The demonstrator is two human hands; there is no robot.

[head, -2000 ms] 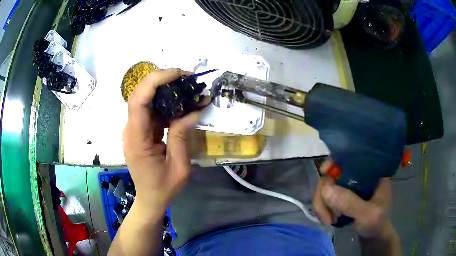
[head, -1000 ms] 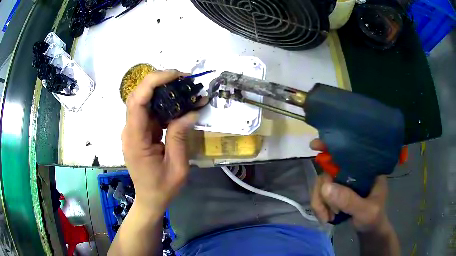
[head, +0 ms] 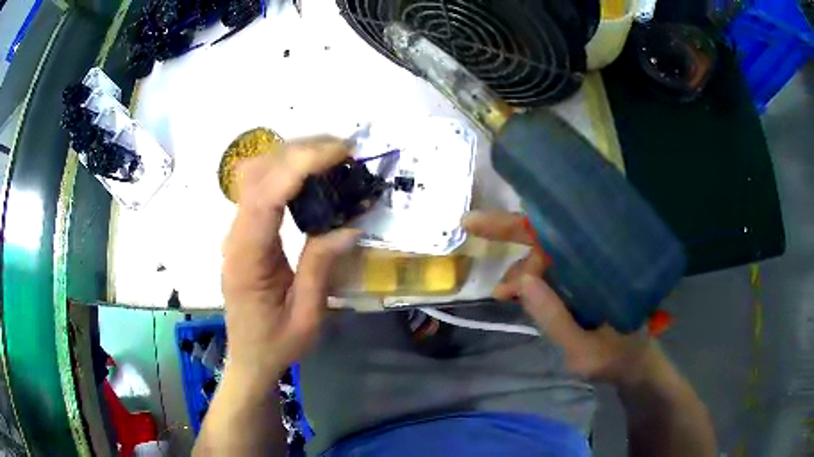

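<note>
My left hand holds a black socket assembly between thumb and fingers, at the left part of the white plug housing. A short blue wire sticks out of the assembly over the housing. Dark terminals show in the housing's centre. My right hand is closed around the handle of the blue-grey soldering gun; some fingers are extended toward the housing. The gun's scorched barrel points up and left over the fan, apart from the housing. The yellow fixture lies at the housing's near edge.
A round tin of amber grains is left of the housing. A joined unit sits at the left edge. Black assemblies are heaped at far left. A black fan stands behind. Blue crates are beside the lap and at far right.
The soldering gun has lifted off the terminals and swung up and away. My right hand has moved left toward the housing. My left hand still holds the black assembly, shifted slightly right.
</note>
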